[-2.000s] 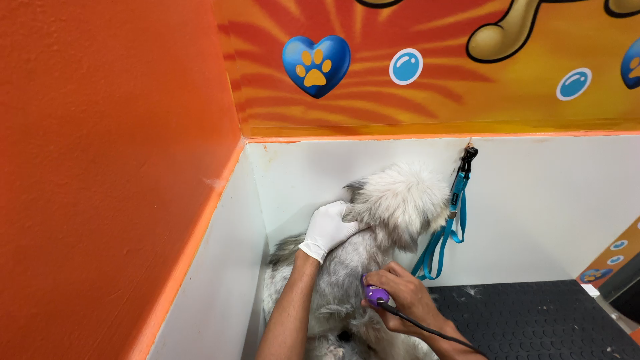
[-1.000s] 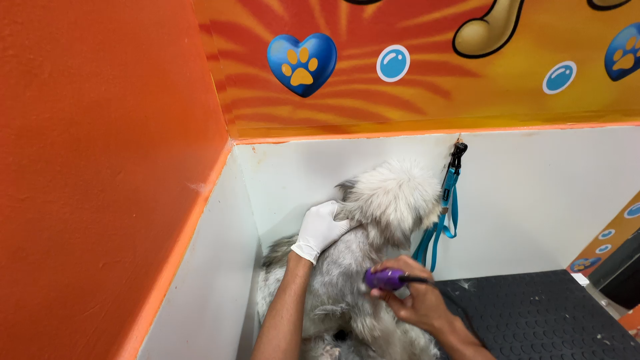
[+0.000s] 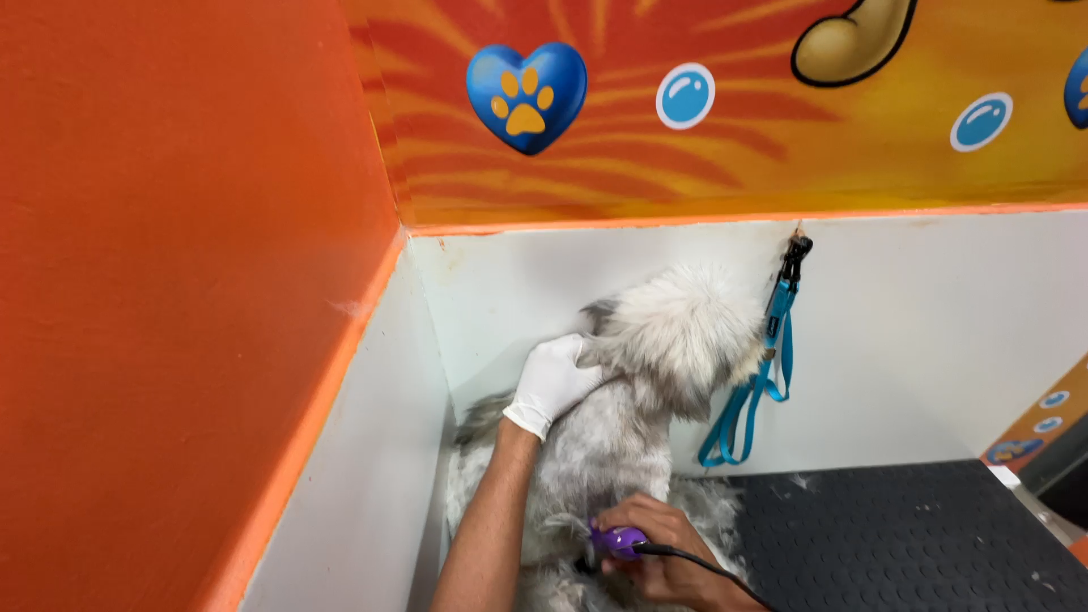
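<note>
A shaggy white and grey dog [image 3: 608, 442] is in the corner on the black mat, its fluffy head turned to the right. My left hand [image 3: 552, 382], in a white glove, holds the fur at the back of its neck, with the fingertips partly hidden. Bare, my right hand [image 3: 659, 544] grips a purple electric hair clipper [image 3: 619, 541] with a black cord against the dog's lower body. The clipper's blade is hidden in the fur, and a tuft of loose hair stands beside it.
White panels [image 3: 892, 340] enclose the corner, with an orange wall [image 3: 170, 255] at left. A blue leash [image 3: 778, 340] hangs from a hook right of the dog's head. The textured black rubber mat [image 3: 892, 535] bears stray hairs. A black cord trails to the bottom edge.
My right hand has moved down the dog's body with the clipper since one second ago. The gloved left hand stays at the neck.
</note>
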